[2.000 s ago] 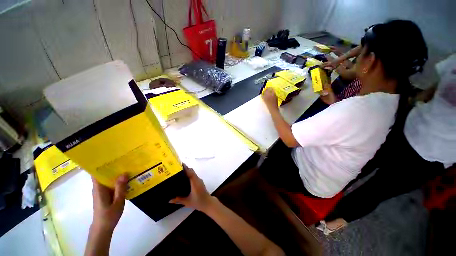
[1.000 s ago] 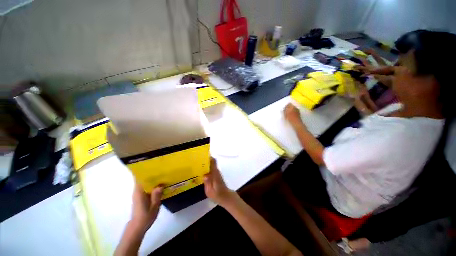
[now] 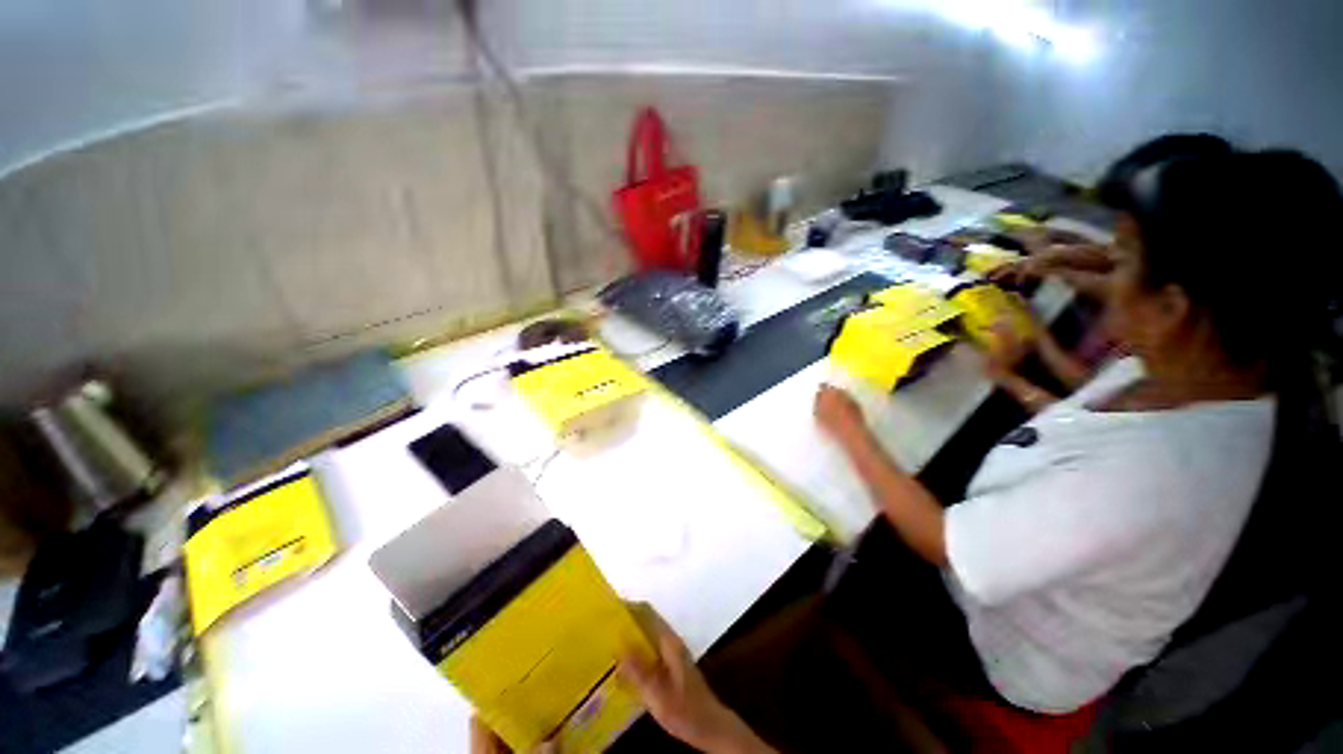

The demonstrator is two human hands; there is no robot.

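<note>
A yellow printed carton [image 3: 548, 648] with a black top band and a raised white inside flap stands tilted between my hands, low in the view over the near part of the white table. My right hand [image 3: 675, 689] grips its right side. My left hand [image 3: 486, 737] is at its lower left, mostly cut off by the bottom edge, with only fingertips showing. The carton's lower end is cut off too.
A yellow carton [image 3: 262, 548] lies left and a yellow stack [image 3: 582, 389] lies at the back. A smartphone [image 3: 451, 458] lies between them. A dark plastic bag [image 3: 670, 311] is behind. A person [image 3: 1119, 516] in white sits right, near yellow cartons [image 3: 893, 336].
The carton has moved lower and nearer the bottom edge, its flap now smaller in view. The smartphone and the back stack are uncovered. My left hand has mostly left the picture.
</note>
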